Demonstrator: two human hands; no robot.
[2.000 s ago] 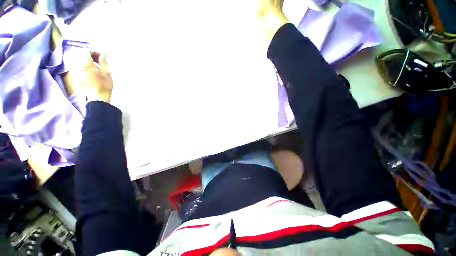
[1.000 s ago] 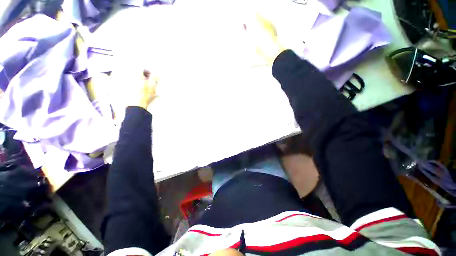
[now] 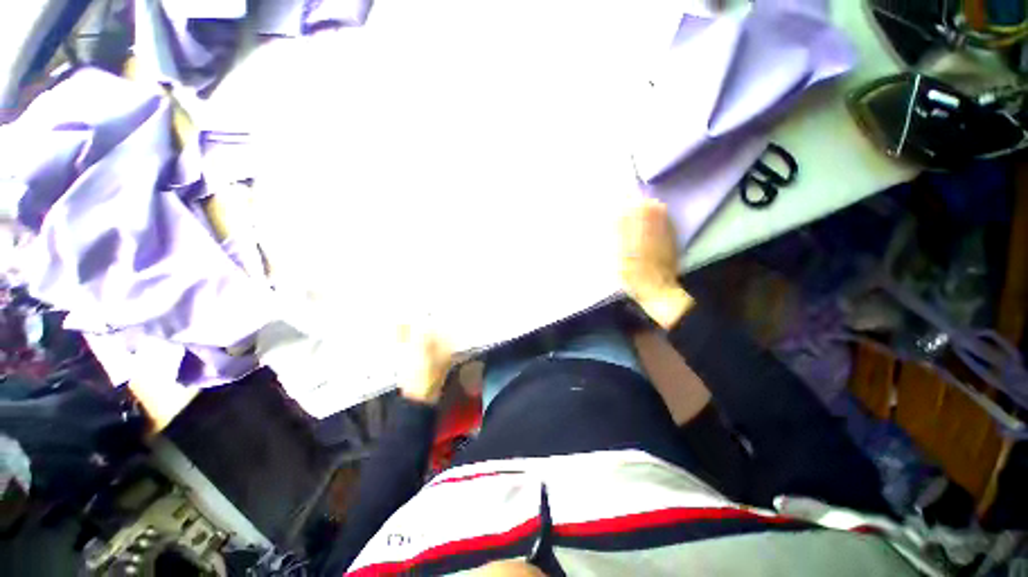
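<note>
A large white sheet or glare-bleached fabric panel [image 3: 451,169] covers the middle of the table and reaches its front edge. My left hand [image 3: 424,358] is blurred at the near edge of the sheet. My right hand [image 3: 650,254] lies at the sheet's near right edge, beside the lilac fabric. Glare and blur hide the fingers of both hands, so I cannot tell whether they grip the edge. Lilac fabric [image 3: 767,68] lies at the right of the sheet, partly beside or under it.
A crumpled lilac heap [image 3: 113,248] lies at the left and hangs over the table edge. Black shears' loops [image 3: 770,176] show at the right, near the table edge. A dark iron [image 3: 930,118] rests at the far right. A red crate [image 3: 457,423] is below the table.
Both hands have moved back toward my body, from the middle and far part of the sheet to its near edge. The shears' loops, earlier covered by my right arm, are now uncovered.
</note>
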